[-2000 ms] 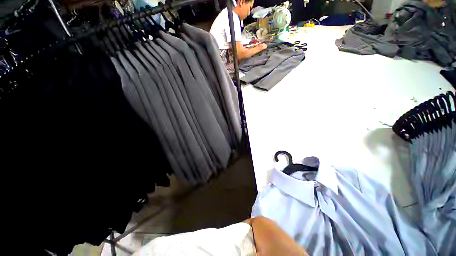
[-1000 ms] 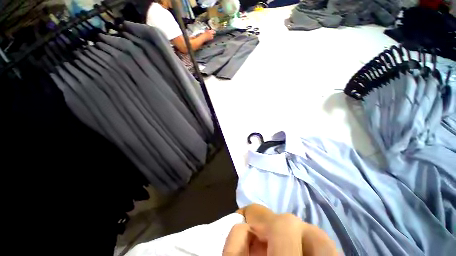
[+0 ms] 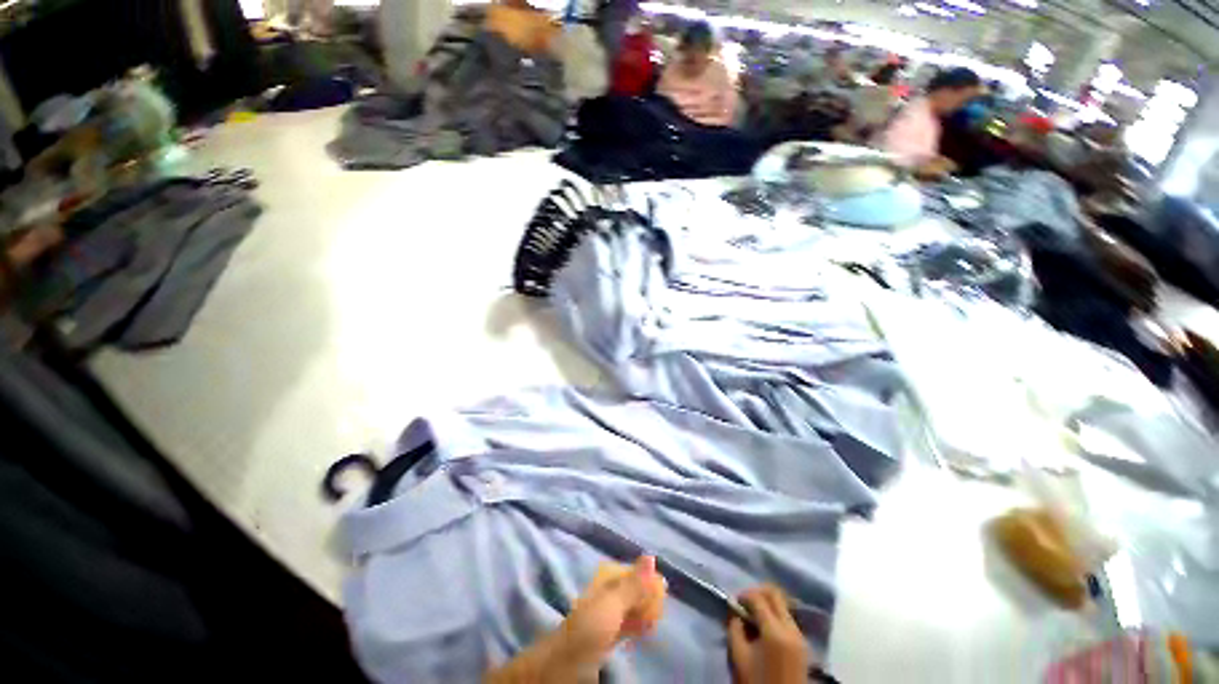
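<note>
A light blue-grey collared shirt (image 3: 642, 468) lies flat on the white table, collar (image 3: 412, 515) to the left. A black hanger hook (image 3: 350, 474) sticks out of the collar. The front placket (image 3: 588, 525) runs from the collar down to the right. My left hand (image 3: 608, 617) is over the shirt front at the placket, fingers curled; blur hides whether cloth is pinched. My right hand (image 3: 771, 641) is just right of it, low on the placket, fingers closed around a slim dark tool (image 3: 738, 609), partly hidden by the fingers. The hands are apart.
Beyond the shirt lies a pile of similar shirts (image 3: 749, 314) with black hooks (image 3: 555, 234). Shiny clear bags (image 3: 1069, 388) and an orange-brown bagged lump (image 3: 1040, 555) are at right. Grey clothes (image 3: 167, 254) lie far left. People (image 3: 698, 91) are at the back.
The view has swung right, so the worked shirt and pile appear farther left and the clothes rack has mostly left view. My right hand has come into view at the placket beside a hand.
</note>
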